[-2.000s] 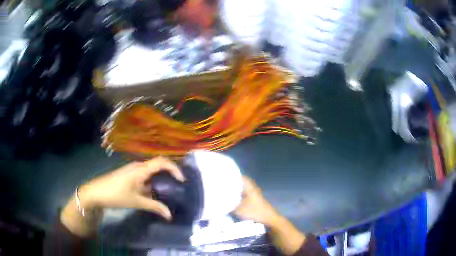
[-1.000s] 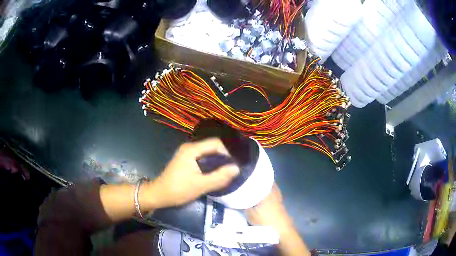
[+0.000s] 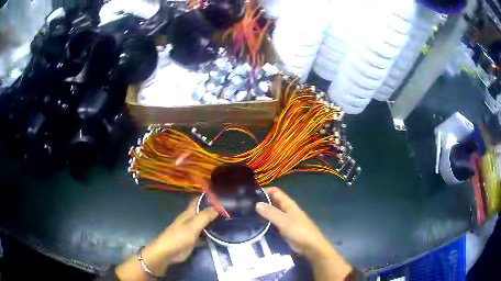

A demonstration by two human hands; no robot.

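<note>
A white round housing with a black inner shell sits in it, opening facing up, near the bench's front edge. Its white bracket base points toward me. My left hand grips the left rim and my right hand grips the right rim, thumb on the black shell. A blurred reddish wire lead sticks out at the shell's left side. A large bundle of orange-looking wire leads lies just beyond.
A cardboard carton of small white-and-silver parts stands behind the wires. Black shells are heaped at left. Stacked white housings and a white post stand back right. A finished unit is at right, a blue crate below.
The housing has turned so its opening faces up. My left hand has moved from the black shell's opening to the left rim, and my right hand has come up to the right rim.
</note>
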